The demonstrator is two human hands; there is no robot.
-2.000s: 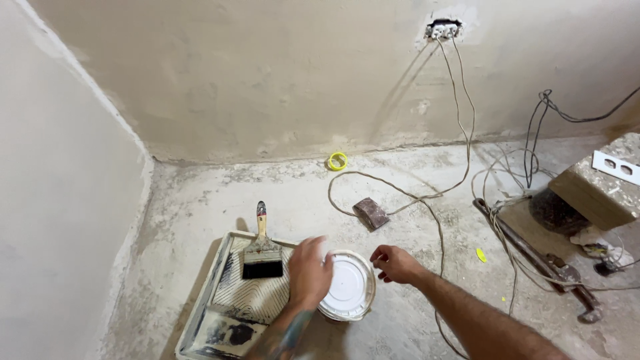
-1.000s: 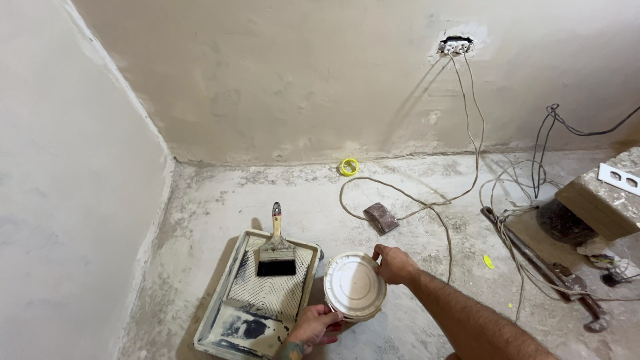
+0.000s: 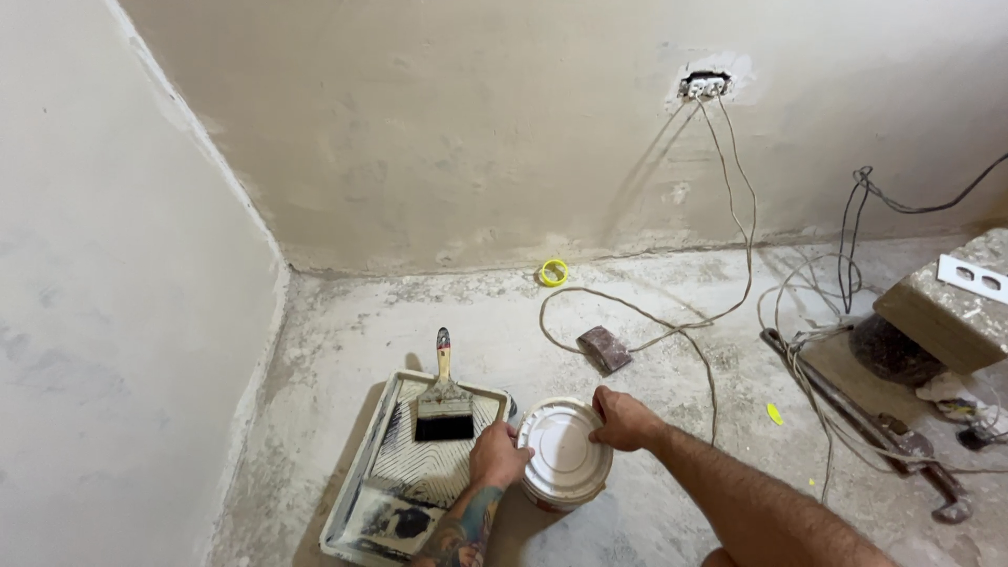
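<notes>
A round plastic bucket with a white lid (image 3: 565, 453) stands on the floor between my hands. My left hand (image 3: 500, 457) grips the lid's left rim, and my right hand (image 3: 624, 421) holds the rim at its upper right. Left of the bucket lies a paint tray (image 3: 421, 472) with a ribbed slope and dark paint residue in its well. A wide flat paintbrush (image 3: 445, 405) with dark bristles and a wooden handle rests across the tray's upper end, its handle pointing to the wall.
A yellow tape roll (image 3: 554, 272) sits near the wall. Beyond the bucket lie a curved brown piece (image 3: 605, 350) and a looped cable (image 3: 677, 327) running from a wall socket (image 3: 706, 85). At right are a rusty metal bar (image 3: 850, 409) and a block (image 3: 949, 307) bearing a white socket frame (image 3: 975, 277).
Both hands have come onto the bucket's lid from beside it. Since one second ago, my left hand has moved from the lid's lower edge up to its left side.
</notes>
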